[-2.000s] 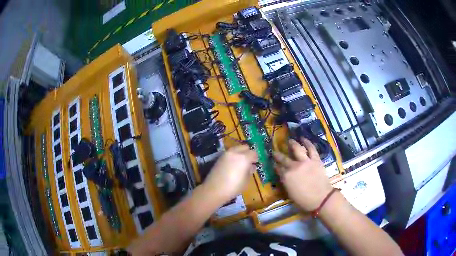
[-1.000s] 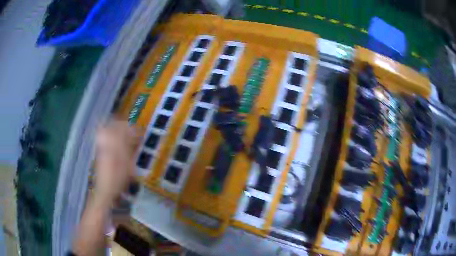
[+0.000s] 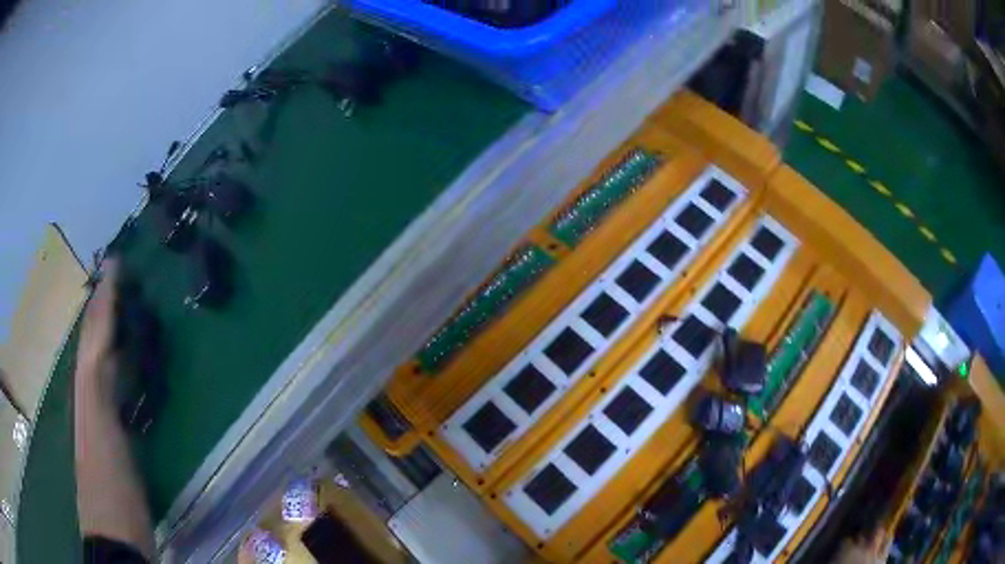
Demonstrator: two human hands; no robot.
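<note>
Black power adapters (image 3: pixel 207 270) with cords lie scattered on the green belt (image 3: pixel 320 242). My left hand (image 3: pixel 97 320) is at the far left edge of the belt, beside a dark clump of adapters (image 3: pixel 138 344); it is blurred and its grip is unclear. The orange test tray (image 3: pixel 573 424) has white strips with black sockets and green connector boards (image 3: pixel 485 308). Several loose adapters (image 3: pixel 719 415) lie in a heap over its lower right part. A small blurred piece of my right hand (image 3: pixel 865 549) shows at the bottom edge, fingers unclear.
A blue crate (image 3: pixel 518 50) stands at the belt's far end. A metal rail (image 3: pixel 364 297) runs between belt and tray. Another tray filled with adapters (image 3: pixel 937 474) is at the lower right. A blue stool (image 3: pixel 981 308) and cardboard boxes (image 3: pixel 854 50) stand beyond.
The view has swung left from the filled tray to the green belt. My left hand has left the filled tray's board and reached over the belt; my right hand is now mostly out of view.
</note>
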